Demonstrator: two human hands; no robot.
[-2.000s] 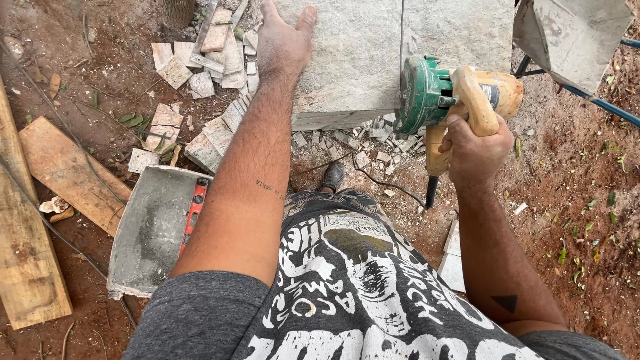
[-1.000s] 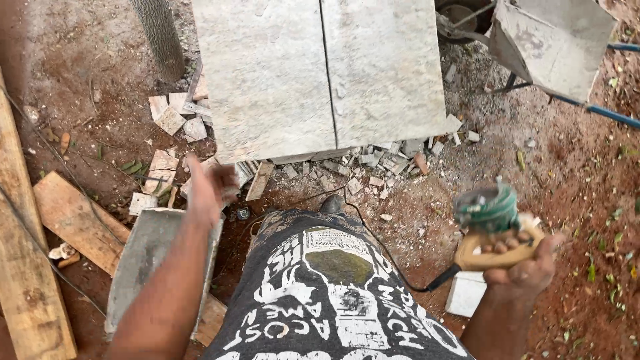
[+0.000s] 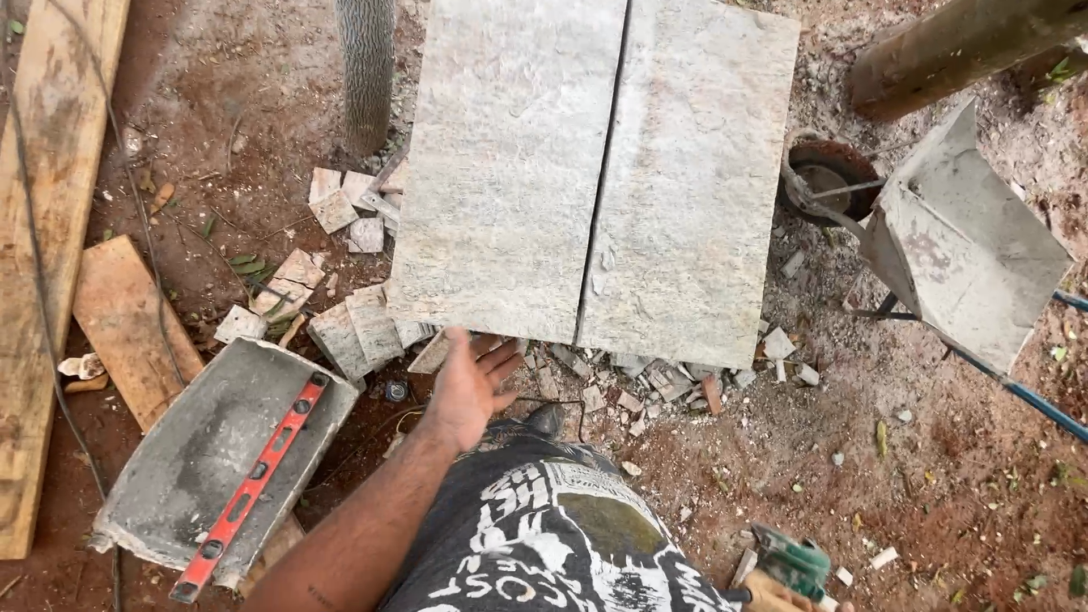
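Observation:
Two pale stone slabs (image 3: 510, 170) lie side by side with a narrow dark gap between them. My left hand (image 3: 476, 382) is spread at the near edge of the left slab, palm turned up and holding nothing; whether it touches the slab, I cannot tell. At the bottom right edge, a green and tan power cutter (image 3: 790, 565) is low down, partly cut off by the frame. Of my right hand (image 3: 841, 607) only fingertips show beside its handle. A red spirit level (image 3: 255, 484) rests in a grey mortar trough (image 3: 170, 425) at the left.
Broken stone pieces (image 3: 671, 378) lie under and around the slabs. Wooden planks (image 3: 51, 212) and a cable are on the left. A tree trunk (image 3: 365, 76) stands behind. At the right are a wheelbarrow (image 3: 977, 229), a bucket (image 3: 829, 183) and a thick post (image 3: 960, 55).
The cutter was on the slab's near edge, with my left hand on the slab; my right hand has carried it down to the lower right. My left hand has come off the slab's top.

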